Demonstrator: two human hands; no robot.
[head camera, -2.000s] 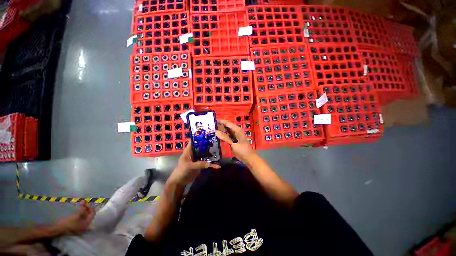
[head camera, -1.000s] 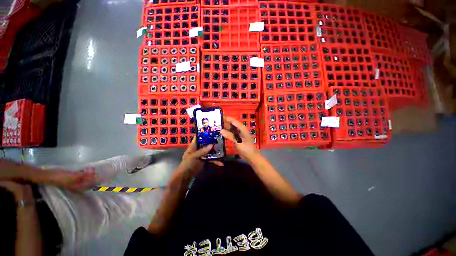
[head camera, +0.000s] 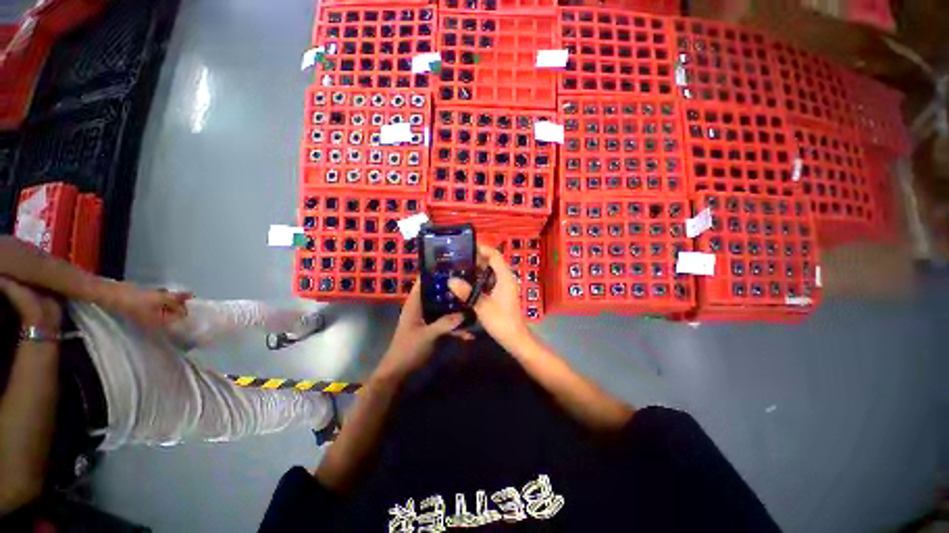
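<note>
A black smartphone (head camera: 447, 255) is upright in front of my chest with a dark screen lit in part. My left hand (head camera: 418, 331) holds it around its lower left side, the thumb near its bottom edge. My right hand (head camera: 495, 299) is at its lower right, with a finger or thumb over the lower screen; whether it also grips the phone is unclear. Behind the phone, stacked red parts trays (head camera: 495, 156) hold small dark and silver parts, one per hole. White paper labels (head camera: 396, 132) lie on several trays.
A person in light trousers (head camera: 198, 385) stands close on my left. Yellow and black floor tape (head camera: 297, 384) runs beside them. Black pallets (head camera: 99, 135) and more red trays (head camera: 62, 224) are at the far left. Brown cartons are blurred at the upper right.
The phone screen has changed from a bright picture to a dark display. My right fingers have moved onto its lower part. The person on my left has come further into view.
</note>
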